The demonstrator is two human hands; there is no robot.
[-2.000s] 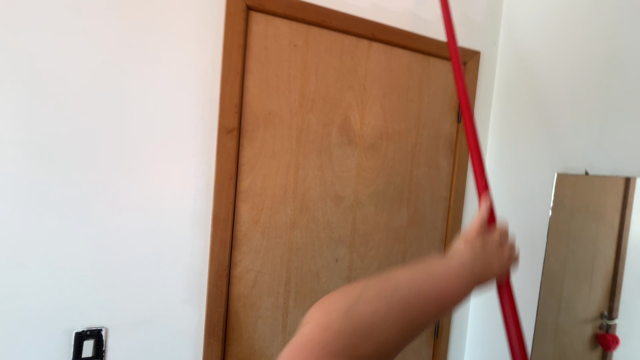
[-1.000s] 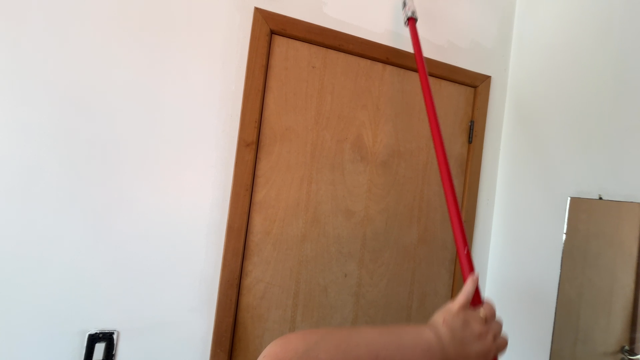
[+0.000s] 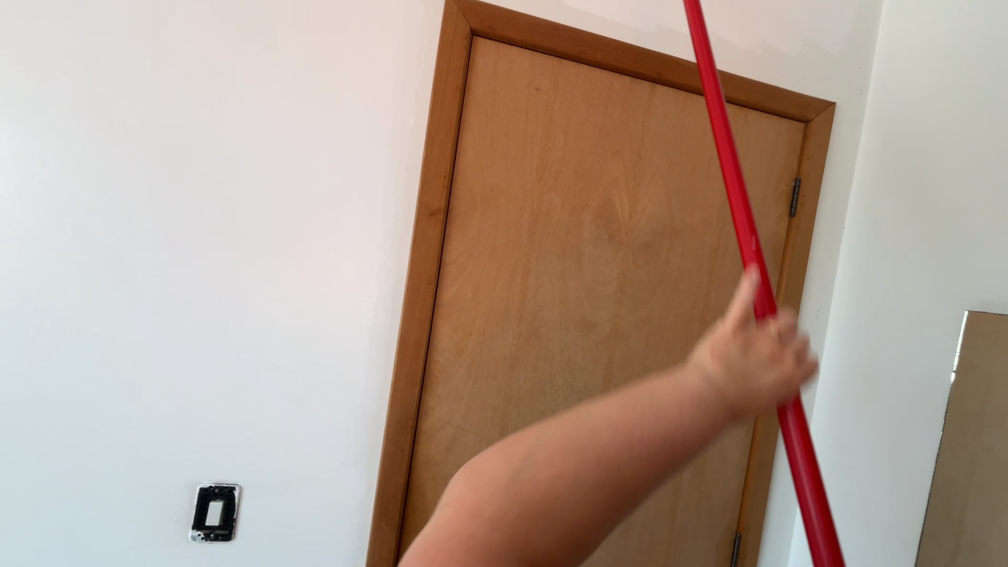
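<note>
My left hand (image 3: 752, 354) is closed around a long red pole (image 3: 732, 177), its thumb lying up along the shaft. The pole slants from the lower right up past the top of the frame, so its upper end is out of view. Behind it stands a closed wooden door (image 3: 598, 236) in a brown wooden frame (image 3: 433, 209). Above the door frame, the white wall (image 3: 756, 47) shows a slightly darker patch with an uneven edge. My right hand is not in view.
A black switch plate (image 3: 214, 512) with white smears is on the wall left of the door. At the right edge, a mirror (image 3: 969, 441) is against the adjoining wall. Dark metal hinges (image 3: 795, 197) sit on the door's right side.
My left hand and the red pole have moved up since one second ago. The pole's metal-coloured top fitting, visible then above the door frame, is now out of view.
</note>
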